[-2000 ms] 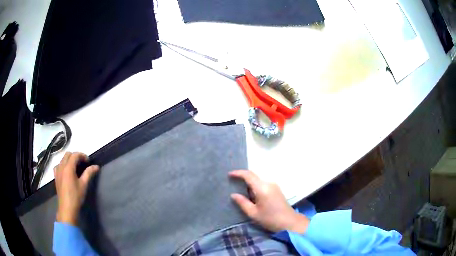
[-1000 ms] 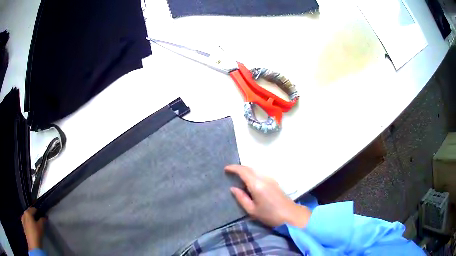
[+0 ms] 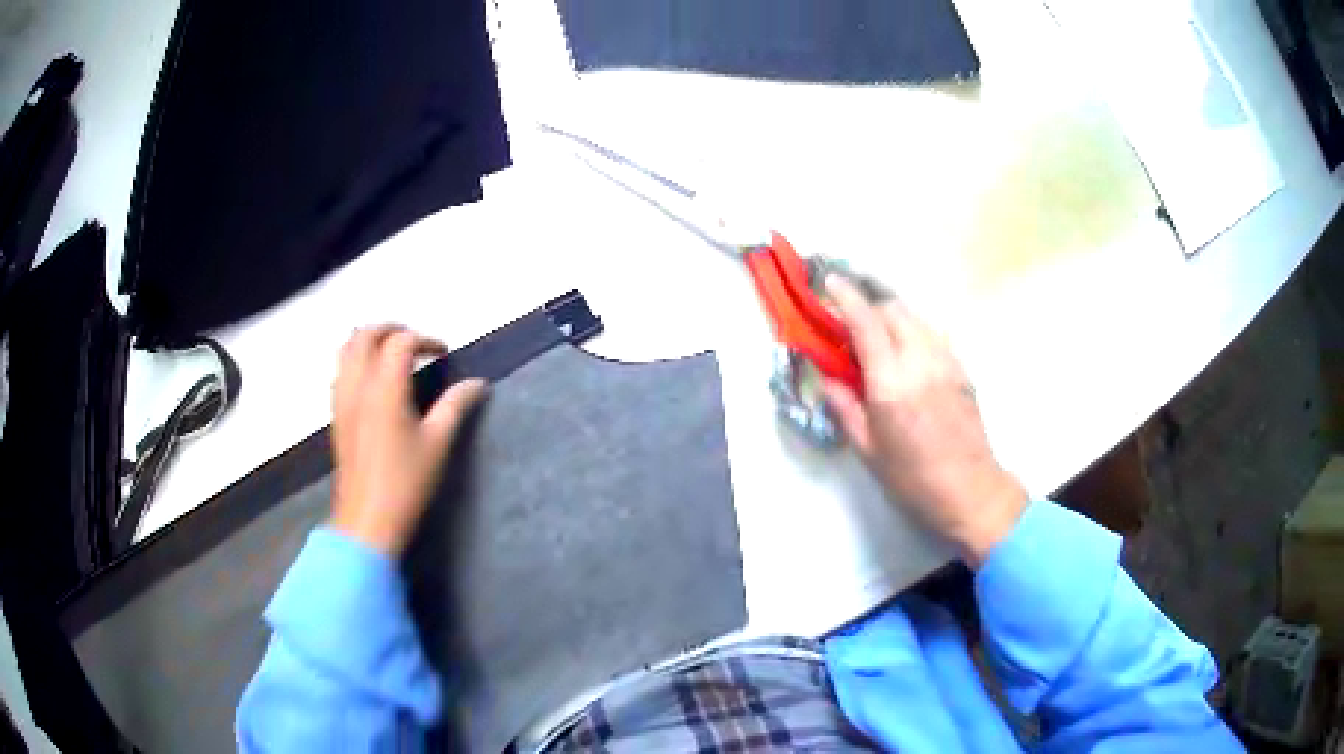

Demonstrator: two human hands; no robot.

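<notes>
The grey front panel (image 3: 590, 486) lies flat in front of me, its curved neck corner pointing away. The darker front placket (image 3: 501, 349) runs along its far long edge. The short placket end (image 3: 578, 315) sticks out past the neck curve. My left hand (image 3: 398, 427) rests on the placket and panel, fingers slightly spread, pressing rather than gripping. My right hand (image 3: 914, 413) is on the wrapped rings of the tailor's shears (image 3: 796, 317). The shears' blades point to the upper left over the white table and look slightly parted.
A black stack of front panels (image 3: 317, 148) lies upper left. A dark blue-grey panel (image 3: 767, 37) is at the top. Black panels (image 3: 67, 398) and looped fabric strips (image 3: 180, 427) lie at left. A thin white sheet (image 3: 1201, 162) is upper right, near the table's curved edge.
My left hand has moved from the panel's lower left up along the placket towards the neck. My right hand has left the panel's right edge and taken hold of the shears' handles.
</notes>
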